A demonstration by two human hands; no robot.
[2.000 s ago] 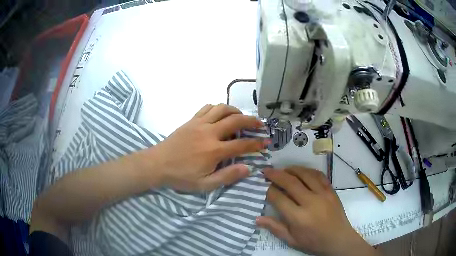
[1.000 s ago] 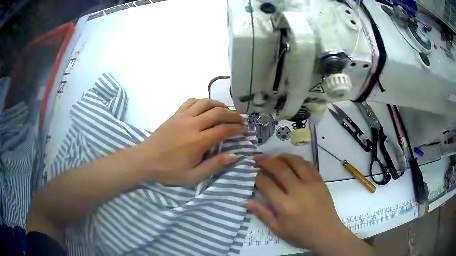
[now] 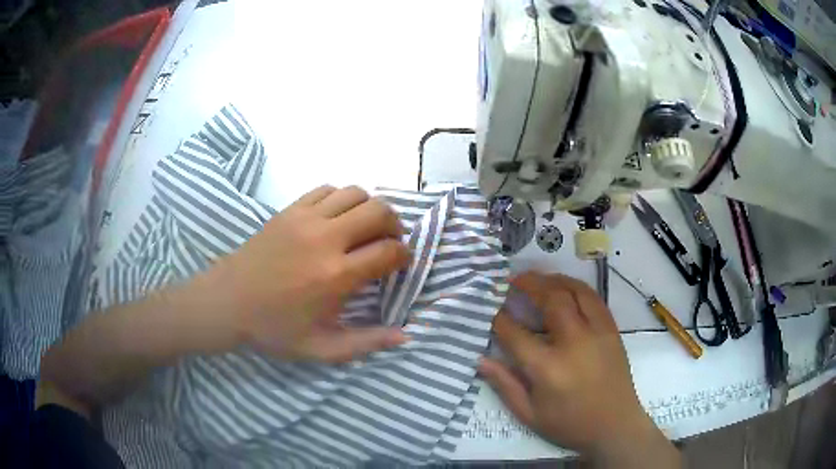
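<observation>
The grey-blue and white striped cloth [image 3: 348, 403] lies in loose folds on the table, its upper right part beside the needle area of the sewing machine [image 3: 587, 101]. A narrow raised fold shows between my left fingertips and the needle. My left hand [image 3: 316, 275] rests on the cloth left of that fold, thumb and fingers apart. My right hand [image 3: 559, 357] is at the cloth's right edge below the needle plate [image 3: 515, 227], fingertips on the edge; its grip is partly hidden and slightly blurred. The needle tip is not clearly visible.
Right of the needle lie black snips [image 3: 665, 240], black-handled scissors [image 3: 710, 307], an orange-handled tool [image 3: 676, 330] and a long dark-handled tool [image 3: 772, 343]. A red-rimmed bin [image 3: 128, 101] with striped cloth is at the left. A printed measuring strip [image 3: 706, 396] runs along the front edge.
My left hand has moved left, away from the needle, uncovering the striped fold. My right hand stays by the cloth edge. The camera view has shifted back and forth slightly.
</observation>
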